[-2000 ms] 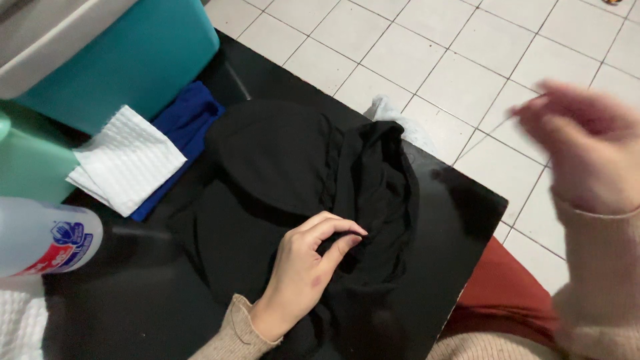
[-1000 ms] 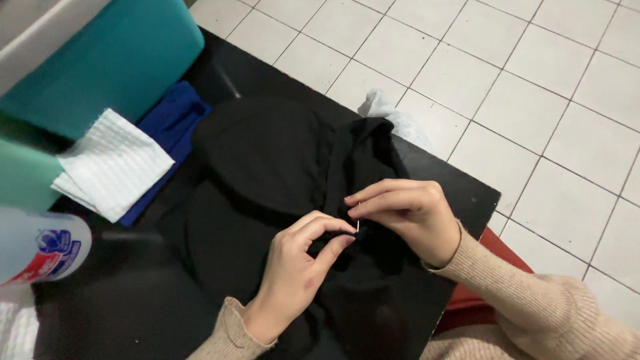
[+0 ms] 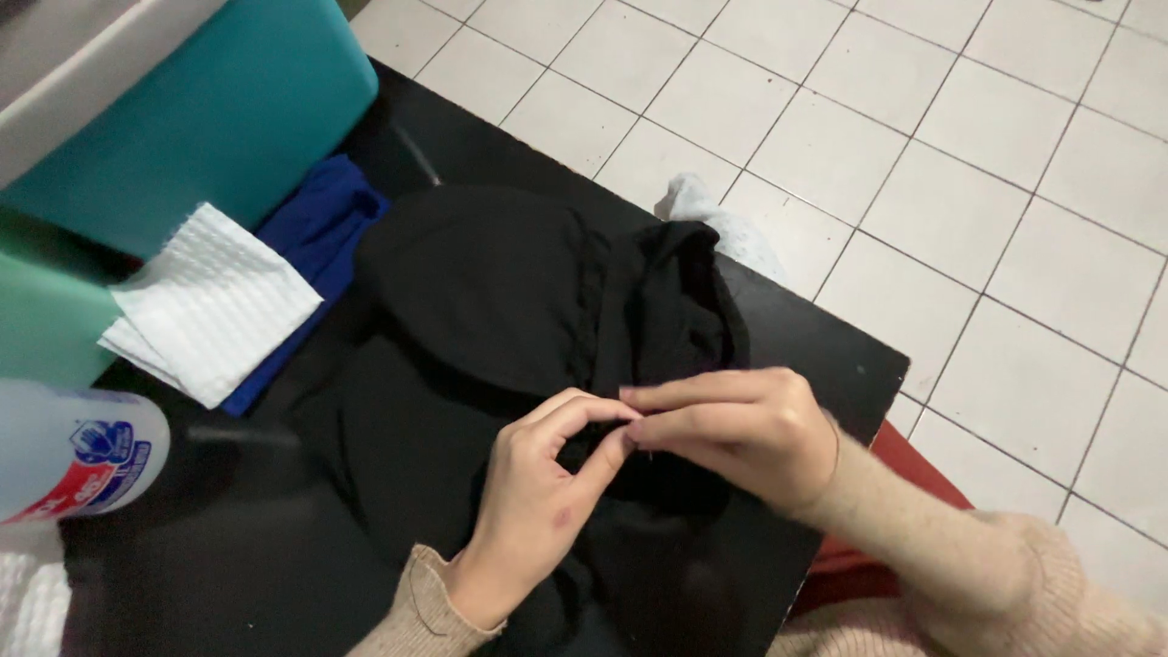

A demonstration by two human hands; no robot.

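A black cloth garment (image 3: 493, 283) with a gathered seam lies spread on the black tabletop (image 3: 794, 319). My left hand (image 3: 552, 474) pinches a fold of it between thumb and forefinger. Against those fingertips rests my right hand (image 3: 739, 429), its thumb and fingers brought together at the same fold. A tiny light glint shows just under the right fingertips, perhaps a needle or thread; its shape is mostly hidden by the fingers.
Folded white ribbed cloth (image 3: 219, 301) overlaps a blue cloth (image 3: 319, 219) beside a teal plastic bin (image 3: 228, 119). A plastic bottle (image 3: 82, 452) and a green container (image 3: 46, 315) stand at left. Pale fabric (image 3: 716, 224) shows past the table's far edge, above the tiled floor (image 3: 821, 137).
My right hand was raised at the far right with a thread, then came down to the garment beside my left hand. Now its fingertips touch the left ones. My left hand keeps its pinch.
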